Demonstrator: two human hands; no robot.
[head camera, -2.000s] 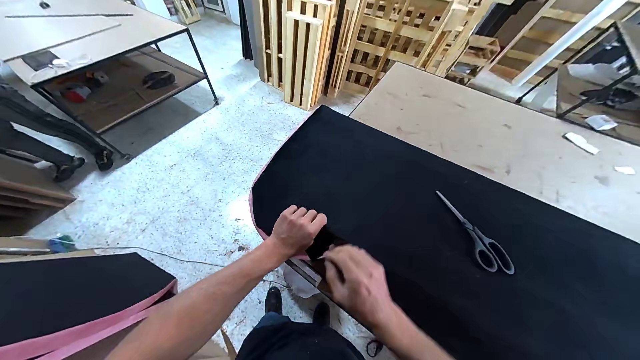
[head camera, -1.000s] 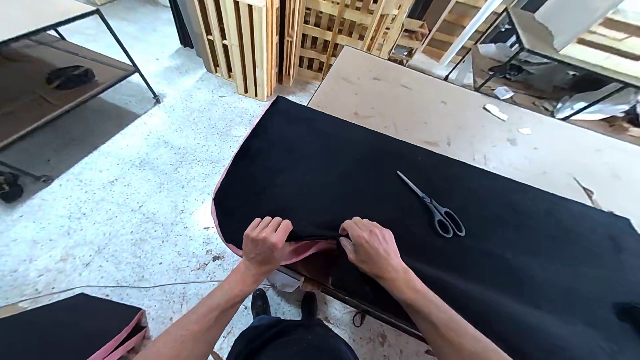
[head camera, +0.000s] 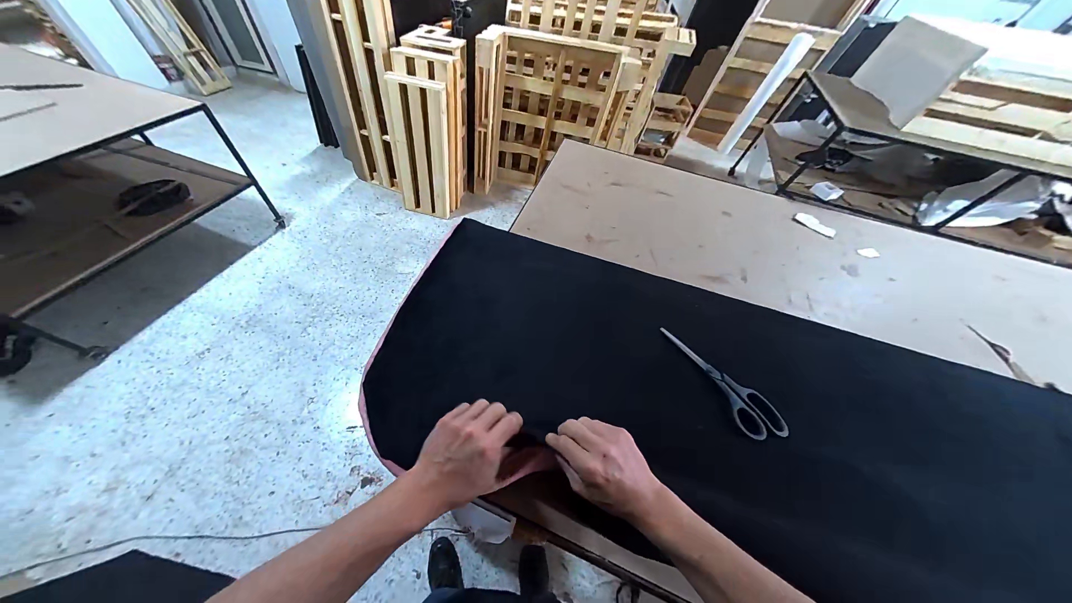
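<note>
A large black fabric panel (head camera: 569, 335) with a pink edge or underside lies over a board-topped table. My left hand (head camera: 469, 448) grips its near edge, fingers curled over the black top. Close by on the right, my right hand (head camera: 603, 465) pinches the same edge. Between the two hands the edge is lifted, and pink material (head camera: 529, 462) shows under it. Scissors (head camera: 724, 383) with grey handles lie on the black fabric, right of and beyond my right hand, touched by neither hand.
The bare tabletop (head camera: 712, 222) holds paper scraps (head camera: 814, 224). Wooden pallet-like frames (head camera: 427, 126) stand behind. Another table (head camera: 100, 92) with a lower shelf is at left. A cable (head camera: 209, 536) crosses the floor near a second black piece (head camera: 126, 579). A cluttered rack (head camera: 879, 134) stands at right.
Two seconds ago my hands were close together with my right hand blurred; one second ago they were apart along the edge. Now they are nearer each other again. The scissors have stayed on the fabric.
</note>
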